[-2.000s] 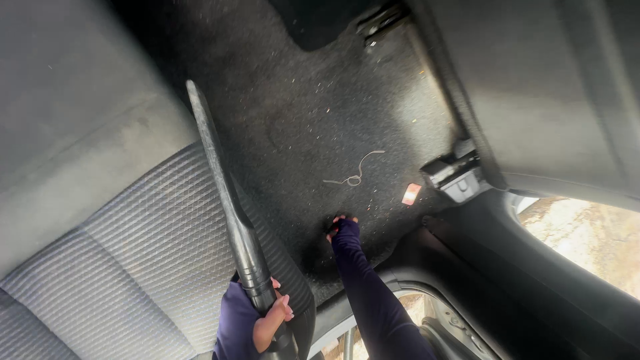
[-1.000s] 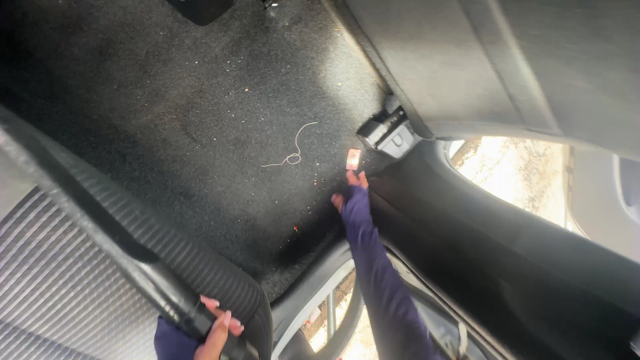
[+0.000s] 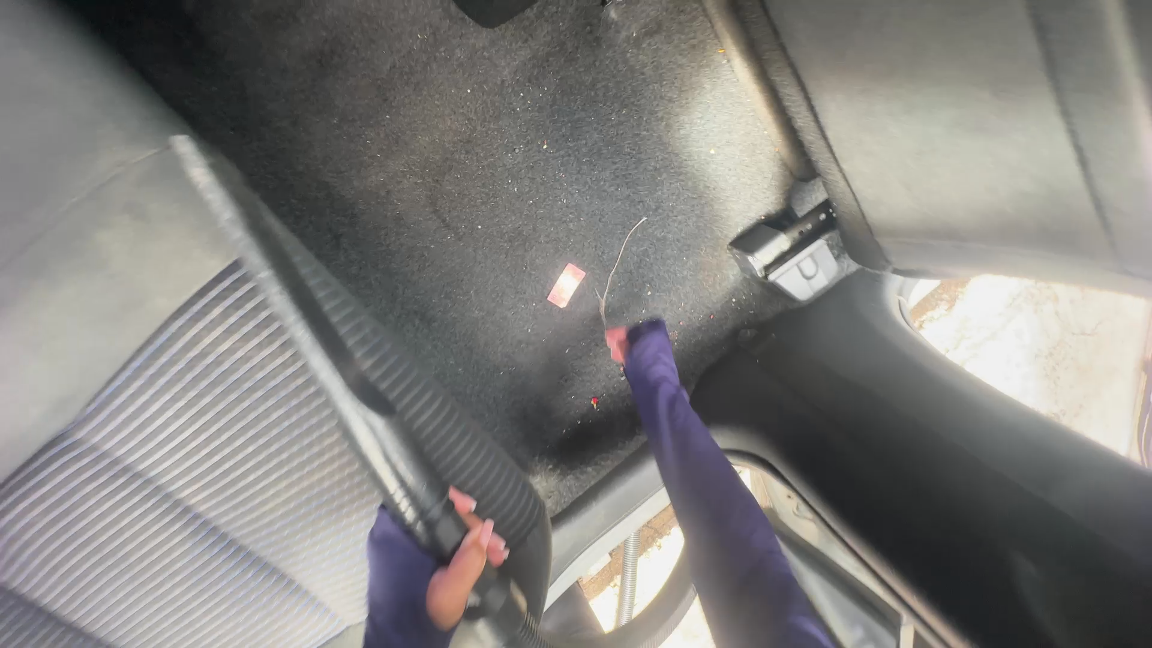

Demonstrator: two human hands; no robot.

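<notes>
My left hand [image 3: 468, 558] is closed around the handle end of a black vacuum crevice nozzle [image 3: 333, 360], which slants up and left across the striped fabric car seat [image 3: 216, 432]. On the dark floor carpet, my right hand [image 3: 616, 345] is at the lower end of a thin pale string [image 3: 614, 270]. Its fingers are partly hidden by the purple sleeve, and their grip on the string is unclear. A small reddish wrapper or packet [image 3: 566, 285] lies just up and left of that hand. A tiny red scrap [image 3: 594, 402] lies below it.
Light crumbs dot the car's floor carpet [image 3: 468, 180]. A metal and plastic seat-rail bracket [image 3: 796, 252] stands at the right, under a grey seat back [image 3: 972, 135]. Black pillar trim [image 3: 855, 405] and the door sill [image 3: 612, 513] border the floor. A ribbed hose [image 3: 628, 576] shows outside.
The reddish packet, earlier to the right of the string near the bracket, now lies left of it. My right hand has moved from the packet to the string. My left hand still holds the nozzle.
</notes>
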